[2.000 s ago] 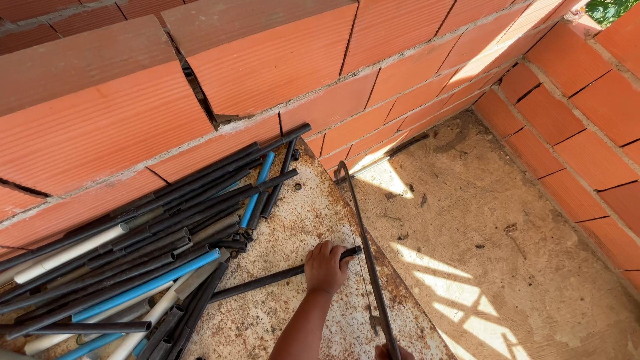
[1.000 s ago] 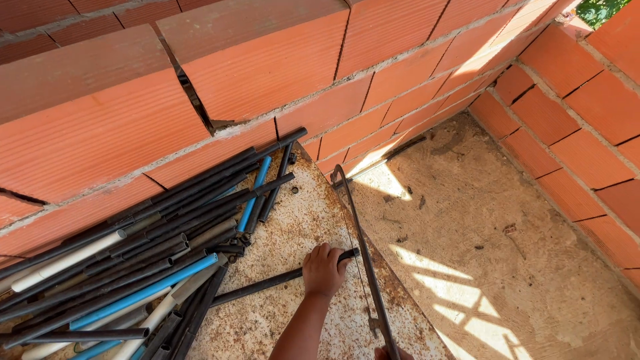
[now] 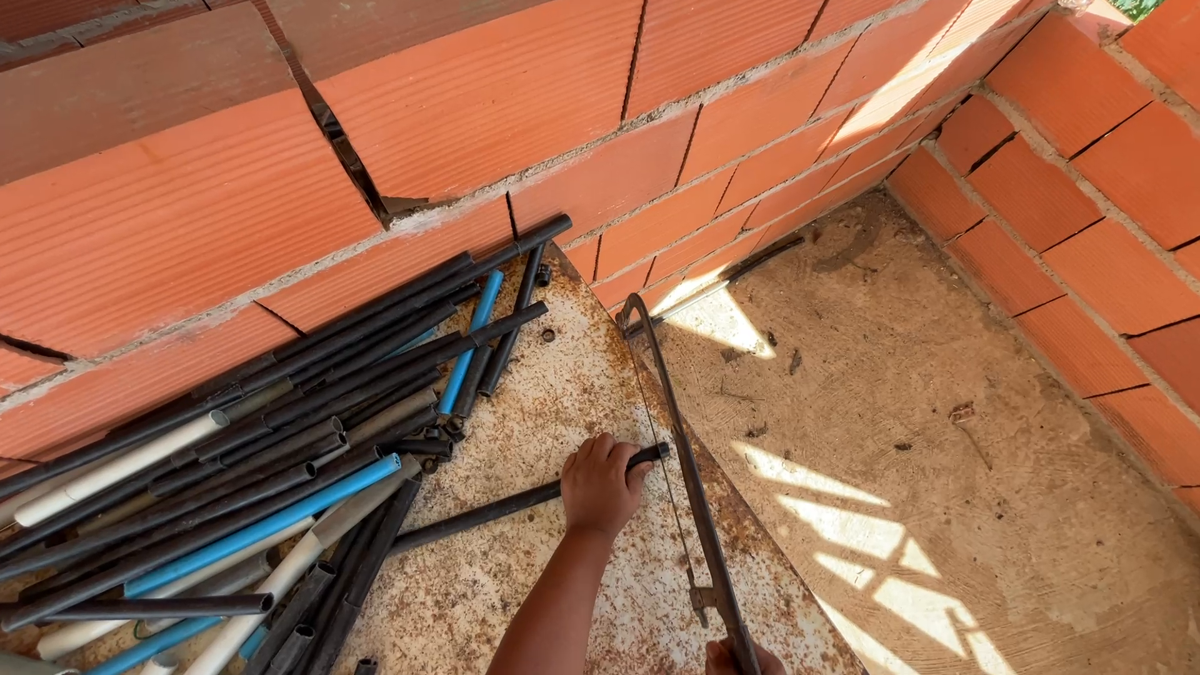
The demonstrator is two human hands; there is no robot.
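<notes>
My left hand (image 3: pixel 600 478) is closed around a black plastic pipe (image 3: pixel 497 509) near its right end, over a rusty, white-painted metal surface (image 3: pixel 562 394). A hacksaw (image 3: pixel 689 469) stands just right of that hand, its thin blade crossing the pipe close to its end. At the bottom edge my right hand (image 3: pixel 745 659) grips the saw's handle end; most of this hand is cut off by the frame. The pipe's left end runs towards a heap of black pipes (image 3: pixel 253 478), blue pipes (image 3: pixel 272 530) and white pipes (image 3: pixel 122 469).
An orange hollow-brick wall (image 3: pixel 487 112) borders the metal surface along the back. Beyond its rusty right edge lies a lower concrete floor (image 3: pixel 919 412) with patches of sunlight and small debris. A dark rod (image 3: pixel 764 258) lies by the wall's foot. Another brick wall (image 3: pixel 1078 234) bounds the right.
</notes>
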